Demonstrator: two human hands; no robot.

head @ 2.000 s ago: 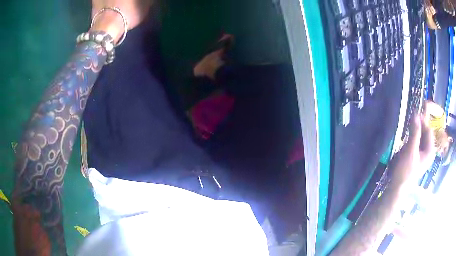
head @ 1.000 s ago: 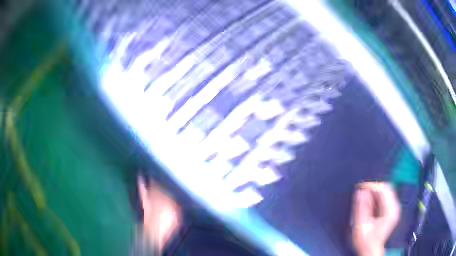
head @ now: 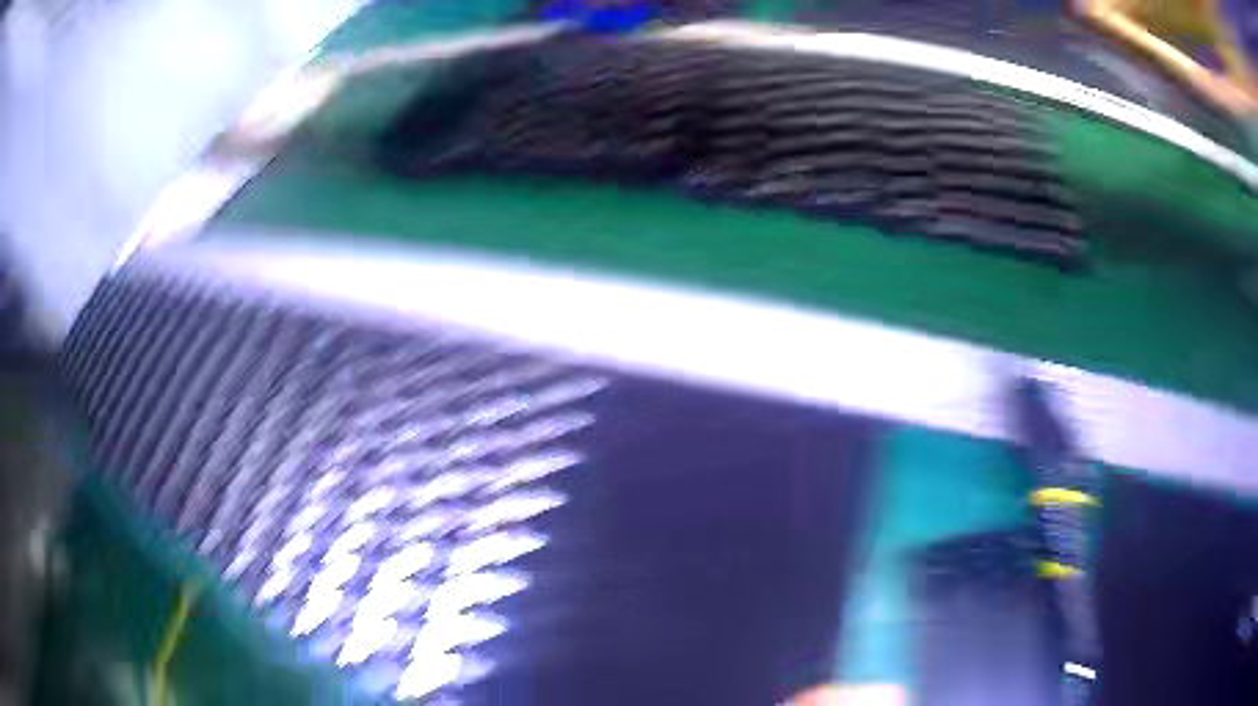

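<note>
The view is motion-blurred. Silver hinges (head: 428, 552) lie in dense rows on the black mat (head: 704, 538) at the left. A sliver of skin, seemingly my right hand (head: 844, 695), shows at the bottom edge over the mat's right part; its fingers and anything in them are cut off. My left hand is not in view. The black electric screwdriver (head: 1065, 552) with yellow bands is at the right, with no hand seen on it. A dark rectangle, probably the screw tray (head: 966, 607), is beside it.
A teal strip (head: 890, 510) runs between the mats, and a second black mat (head: 1173, 579) is at the right. A pale rail (head: 690, 324) crosses behind. Beyond it, rows of dark parts (head: 828, 138) lie on a green surface. A blue object (head: 600, 14) is at the top.
The view has swung round to the bench and its far side. My left hand has left the frame, and the other hand has dropped to the bottom edge. The screwdriver now shows more fully.
</note>
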